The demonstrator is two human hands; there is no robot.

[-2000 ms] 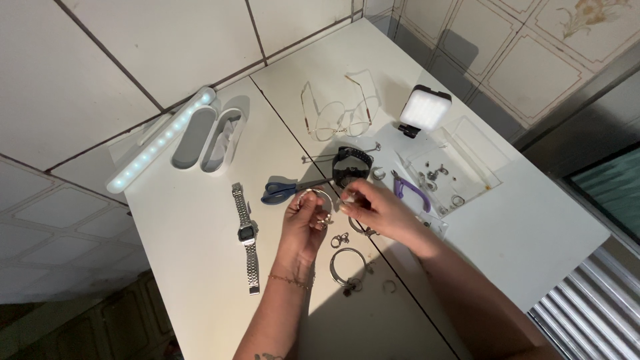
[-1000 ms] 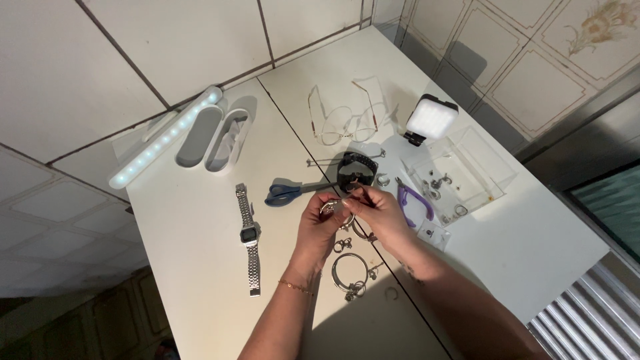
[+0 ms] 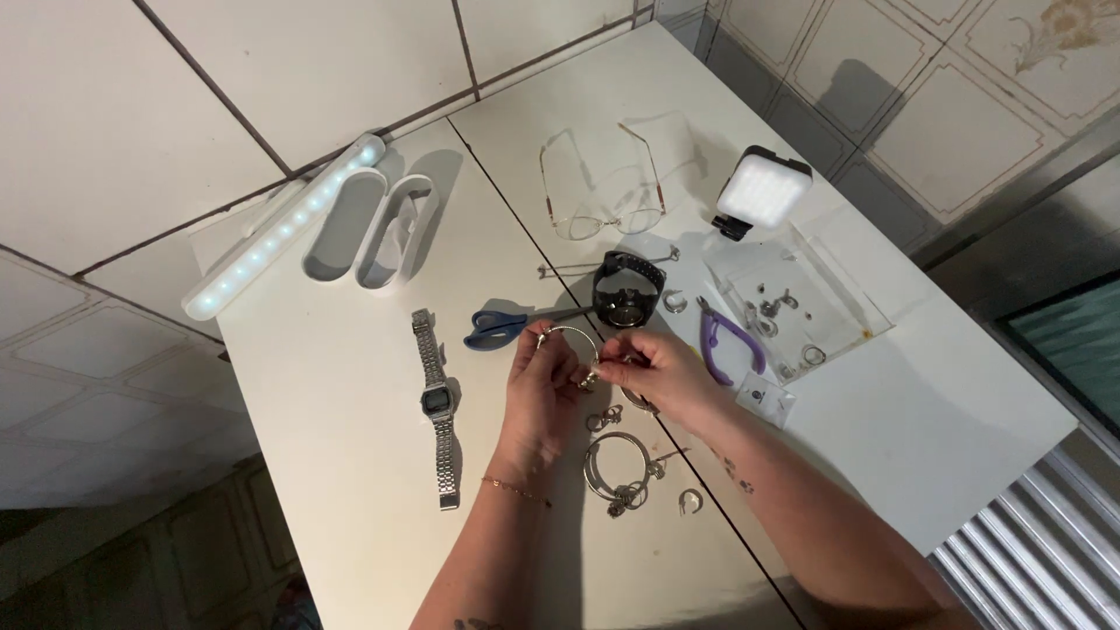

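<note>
Between my two hands is a silver charm bracelet (image 3: 575,330). My left hand (image 3: 548,372) grips its left side, and the fingertips of my right hand (image 3: 643,363) pinch it near the charms at its lower right. Just below lie small rings (image 3: 604,418) and a bangle with charms (image 3: 588,472); another bangle (image 3: 637,401) is partly hidden under my right hand. Blue-handled scissors (image 3: 496,330) and a black wristwatch (image 3: 627,293) sit beyond my hands. Purple-handled pliers (image 3: 733,341) lie to the right, beside a small clear bag (image 3: 766,399).
A silver digital watch (image 3: 437,402) lies at left, near an open grey case (image 3: 343,229) and a lit LED bar (image 3: 284,229). Eyeglasses (image 3: 610,224), a small lit lamp (image 3: 764,188) and a clear tray (image 3: 840,350) with jewelry pieces stand farther back. An open ring (image 3: 690,501) lies nearer.
My hands have moved slightly apart since one second ago, and more of the bracelet's loop shows between them. The things lying on the table have not plainly moved.
</note>
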